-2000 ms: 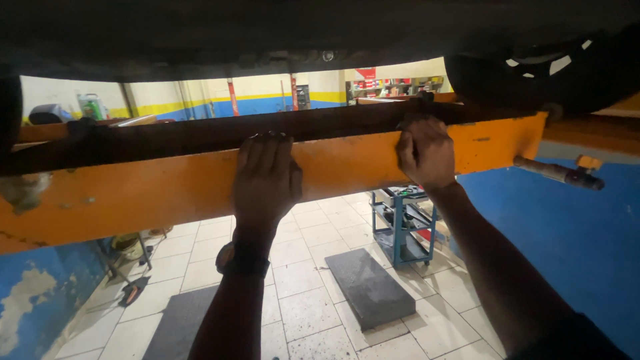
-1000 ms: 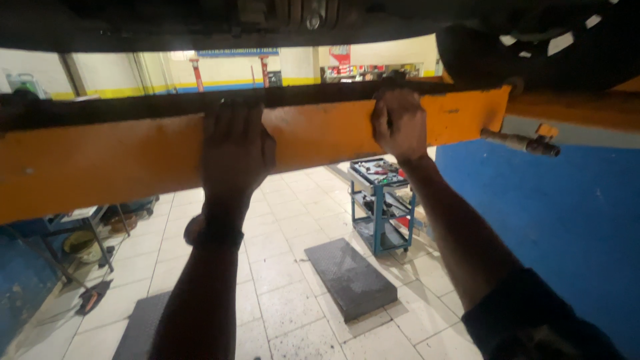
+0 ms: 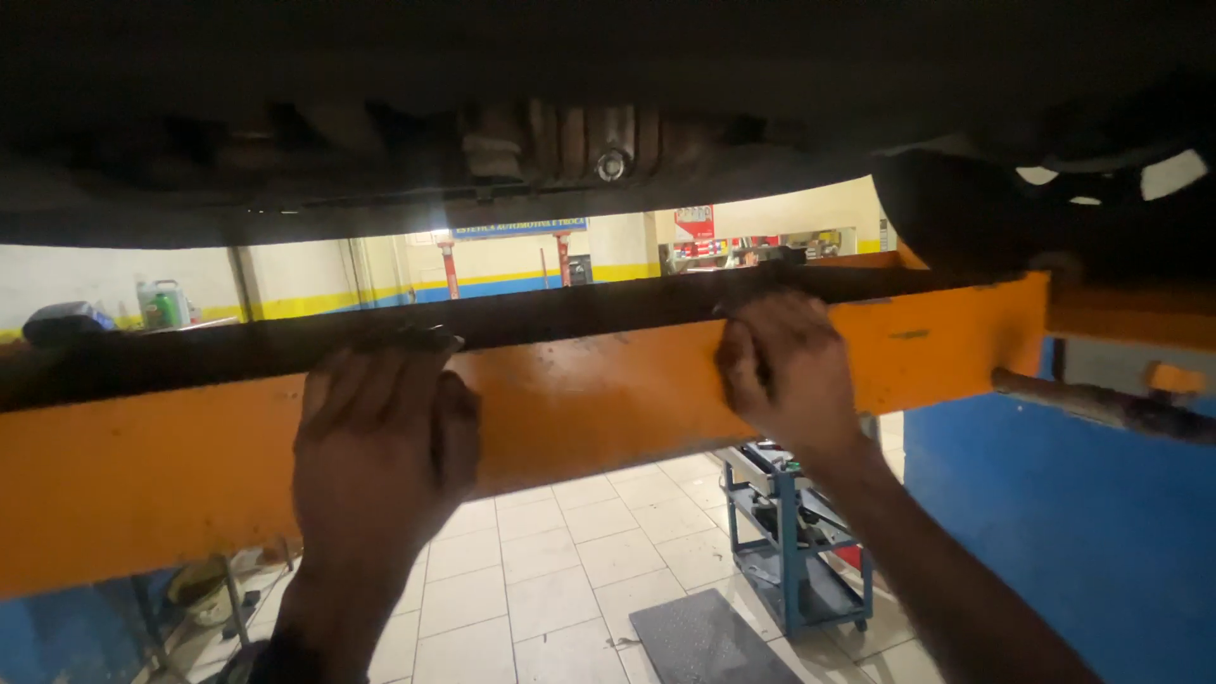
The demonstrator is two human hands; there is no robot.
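Observation:
My left hand (image 3: 385,446) grips the upper edge of an orange metal crossbeam (image 3: 589,394), its fingers curled over the top. Farther right, my right hand (image 3: 793,366) holds the same edge with its fingertips hidden behind it. Above both hands is the dark underside of a raised vehicle (image 3: 608,85), with a round bolt head (image 3: 612,165) showing near the middle. A tire (image 3: 997,199) hangs at the upper right, close to the beam's end.
A blue tool cart (image 3: 790,560) stands on the tiled floor below the beam, beside a dark grey slab (image 3: 708,636). A pipe (image 3: 1102,404) sticks out at the beam's right end. Behind it is a blue wall (image 3: 1054,532). Containers (image 3: 161,304) stand at the far left.
Both hands keep their hold on the beam. The view has shifted, with more of the vehicle's underside showing above than two seconds ago.

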